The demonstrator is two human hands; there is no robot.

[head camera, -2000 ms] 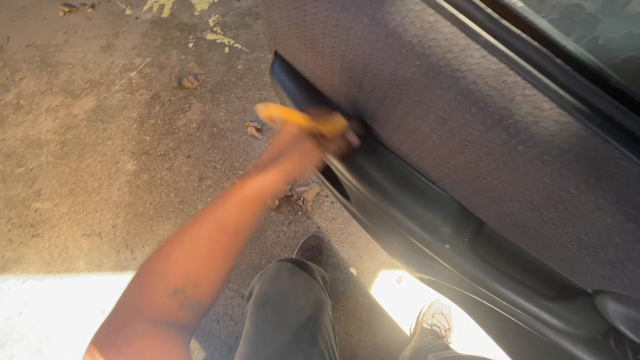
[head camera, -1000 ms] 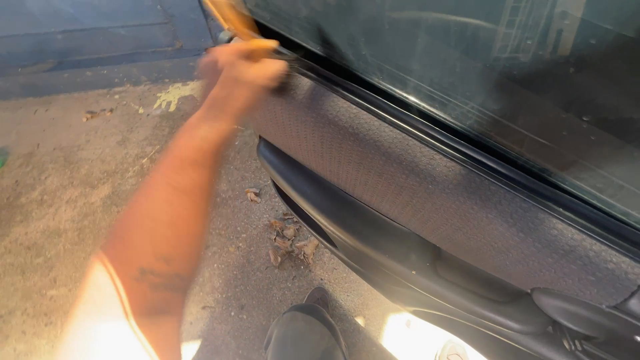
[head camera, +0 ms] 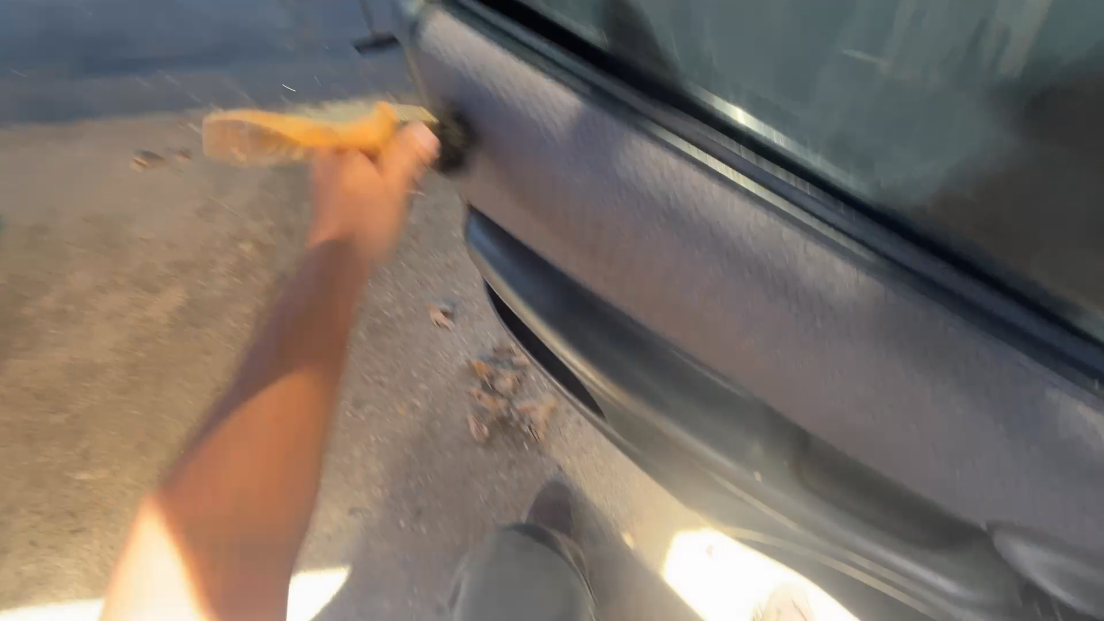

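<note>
From the lower left my left arm reaches up, and my left hand (head camera: 366, 185) is closed around a yellow-orange handled brush (head camera: 302, 134), blurred by motion. Its dark bristle head (head camera: 453, 138) touches the far-left edge of the grey textured door panel (head camera: 690, 250), below the window trim. The handle sticks out to the left past the panel. Lower down, the black plastic armrest (head camera: 638, 345) runs along the vehicle door. My right hand is out of view.
Window glass (head camera: 862, 86) fills the upper right. Dry leaves (head camera: 504, 397) lie on the concrete ground (head camera: 112, 345) beneath the door. My leg (head camera: 526, 573) shows at the bottom, beside sunlit patches. A blue surface (head camera: 172, 52) stands at the upper left.
My left hand with the brush went from near the armrest's end up to the window-side corner, and is now slightly lower at the panel's left edge. The view has shifted toward the window.
</note>
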